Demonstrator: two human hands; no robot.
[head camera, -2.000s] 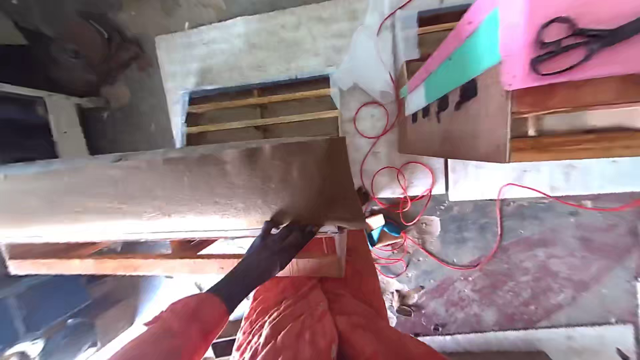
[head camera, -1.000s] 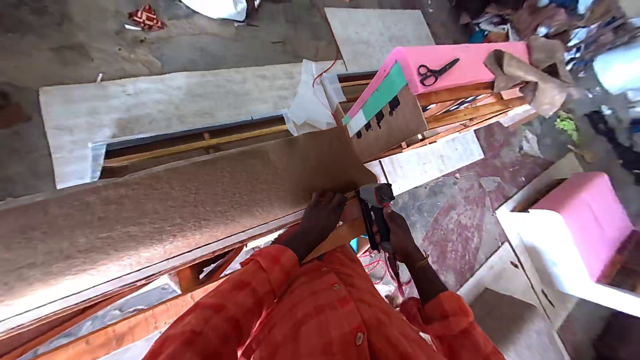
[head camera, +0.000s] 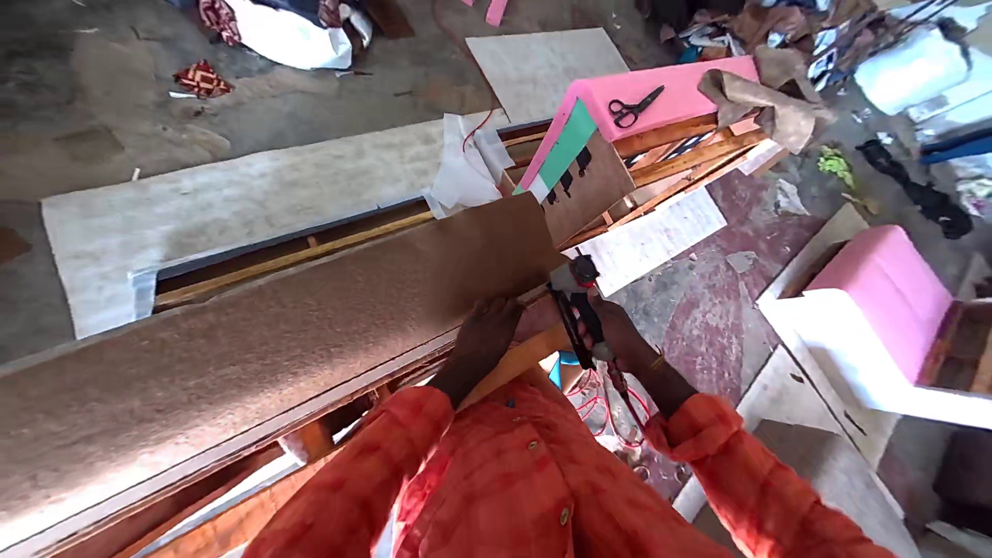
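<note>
My right hand (head camera: 620, 333) is closed around a pneumatic staple gun (head camera: 577, 310), its nose at the right end of a long brown board (head camera: 310, 310). A red air hose (head camera: 620, 395) trails down from its grip. My left hand (head camera: 490, 333) presses on the front edge of that board, close to its right end, with fingers bent over the edge. The board lies along a wooden frame (head camera: 310, 442) whose rails and blocks show below it. Whether the gun's nose touches the board cannot be told.
Beyond stands a wooden frame with pink foam (head camera: 674, 93), black scissors (head camera: 635, 107) and brown cloth (head camera: 767, 93) on it. A pale cut-out panel (head camera: 232, 186) lies behind the board. Another pink foam piece (head camera: 883, 302) is at right; fabric scraps (head camera: 775, 31) litter the floor.
Two seconds ago only my left hand showed, on the board's edge. My right hand with the staple gun came into view by one second ago and remains at the board's end. The view has turned.
</note>
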